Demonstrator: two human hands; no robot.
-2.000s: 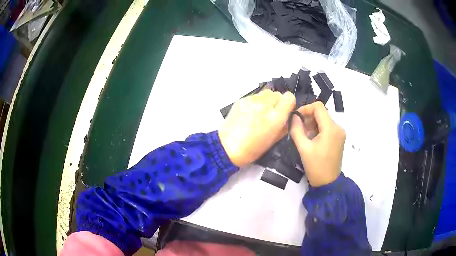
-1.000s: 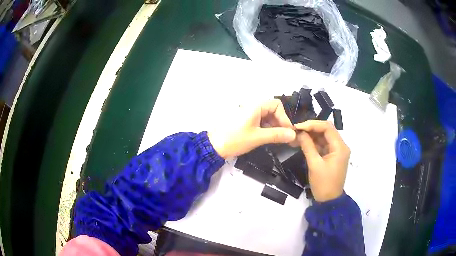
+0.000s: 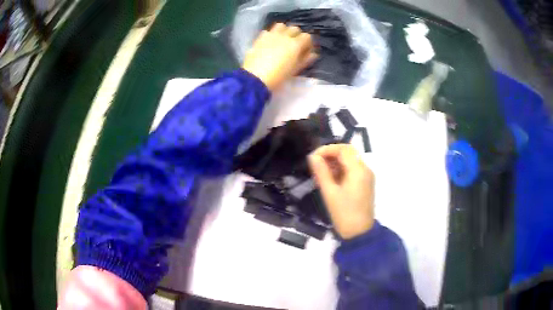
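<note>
A loose pile of small black strips (image 3: pixel 285 148) lies on a white sheet (image 3: pixel 400 212). Beyond it stands an open clear plastic bag (image 3: pixel 373 57) with a whitish rim, holding more black pieces (image 3: pixel 333 45). My left hand (image 3: pixel 279 54) is over the bag's near left part, fingers curled and blurred; whether it holds a piece cannot be told. My right hand (image 3: pixel 347 189) is over the right side of the pile, thumb and fingertips close together; no piece shows clearly between them.
A crumpled white scrap (image 3: pixel 419 42) and a narrow yellowish translucent bag (image 3: pixel 428 91) lie at the far right. A blue disc (image 3: pixel 462 163) is at the sheet's right edge. A cream rail (image 3: pixel 100 130) runs along the left. A large blue shape (image 3: pixel 530 175) is beyond the table.
My left hand has left my right hand's fingertips and moved up and away to the bag. My right hand stays by the pile. The whole view has shifted somewhat.
</note>
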